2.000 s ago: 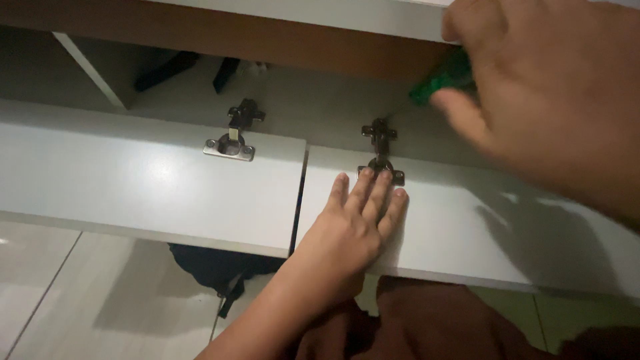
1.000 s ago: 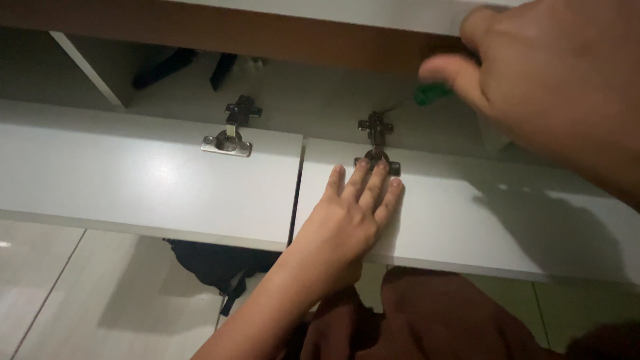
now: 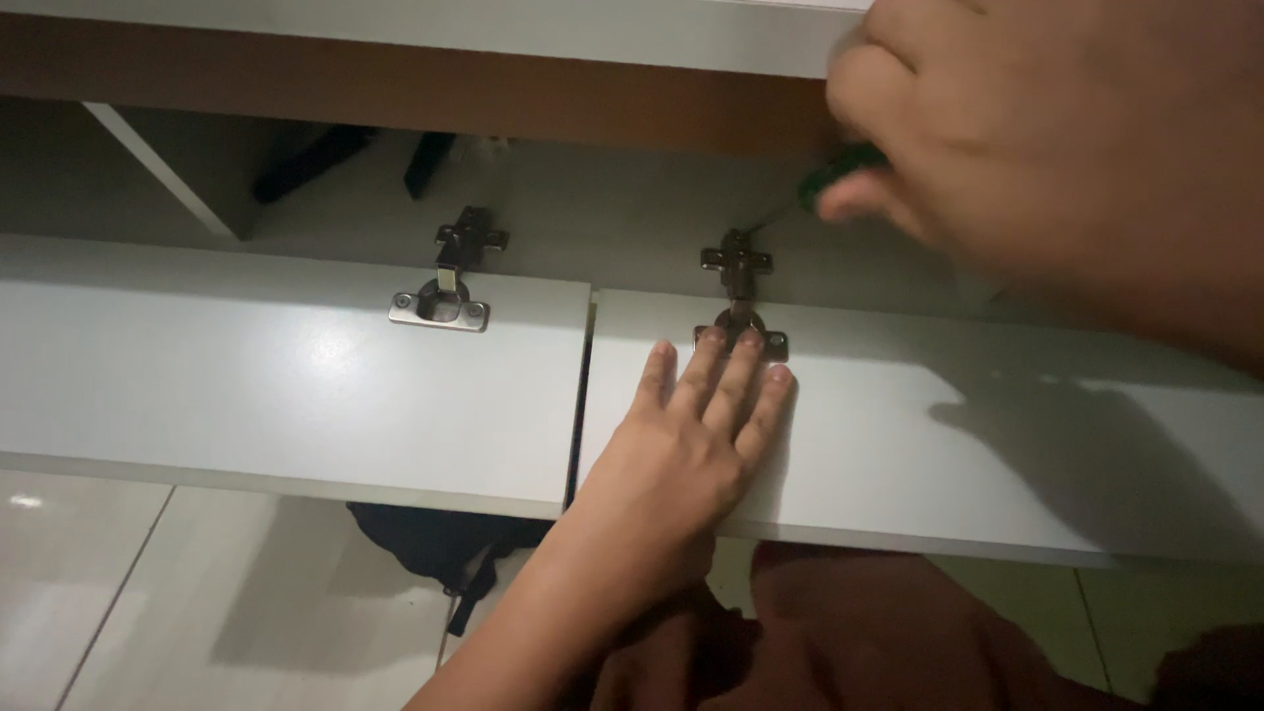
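My left hand [image 3: 691,444] lies flat on the right white cabinet door panel [image 3: 889,444], fingers spread, two fingertips on the cup of a metal concealed hinge [image 3: 739,259]. At the upper right my right hand [image 3: 968,148] is closed around a screwdriver with a green handle [image 3: 837,178]. Its thin shaft points down-left to the back end of that hinge's cross-shaped mounting plate; whether the tip sits in a screw cannot be told. A second concealed hinge [image 3: 440,306] joins the left white door panel [image 3: 296,385] to the cabinet.
Inside the cabinet stand a divider [image 3: 168,168] and dark objects [image 3: 316,163] at the back left. The white top edge [image 3: 415,39] runs above the opening. Below the doors are a dark cloth item [image 3: 434,543], floor tiles [image 3: 118,592] and dark red clothing [image 3: 869,622].
My right hand has turned about the green handle, its thumb and knuckles in a different pose. My left hand stays on the right door by the hinge.
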